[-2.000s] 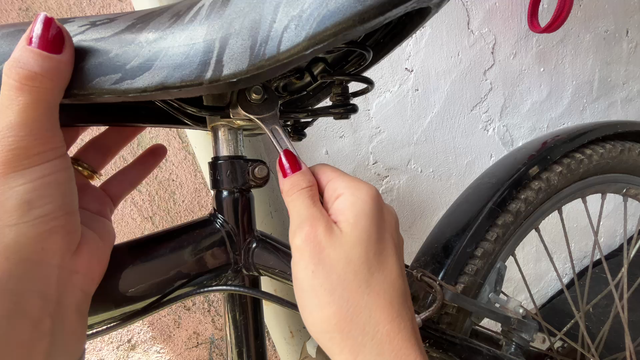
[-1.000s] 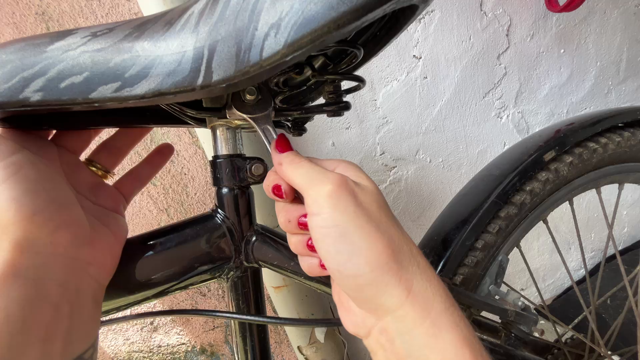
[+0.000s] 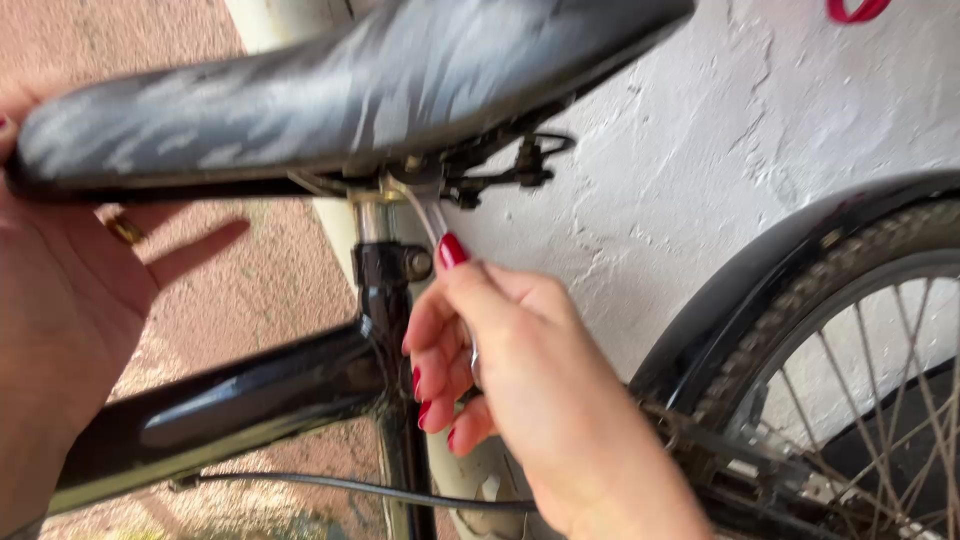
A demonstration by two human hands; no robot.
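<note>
My left hand (image 3: 82, 300) grips the nose of a black and grey bicycle saddle (image 3: 285, 112), its ring finger and little finger spread below. In my right hand (image 3: 510, 345) is a metal wrench (image 3: 429, 214), held between thumb and fingers below the saddle. The wrench's upper end is at the saddle clamp (image 3: 412, 176), where blur hides its exact fit on the bolt. Under the clamp, the silver seat post (image 3: 375, 221) enters the black seat tube through a collar with a bolt (image 3: 390, 264).
The black frame tube (image 3: 240, 390) and a cable (image 3: 360, 487) run below my hands. At the right are the rear tyre (image 3: 795, 300) and its black fender (image 3: 697, 300). Behind stands a rough white wall (image 3: 720, 112), beside a pale pipe (image 3: 480, 472) and pinkish ground (image 3: 247, 285).
My left hand has shifted to the saddle's nose, its thumb now at the tip. The saddle's nose end sits lower and its tilt has changed. My right hand still holds the wrench.
</note>
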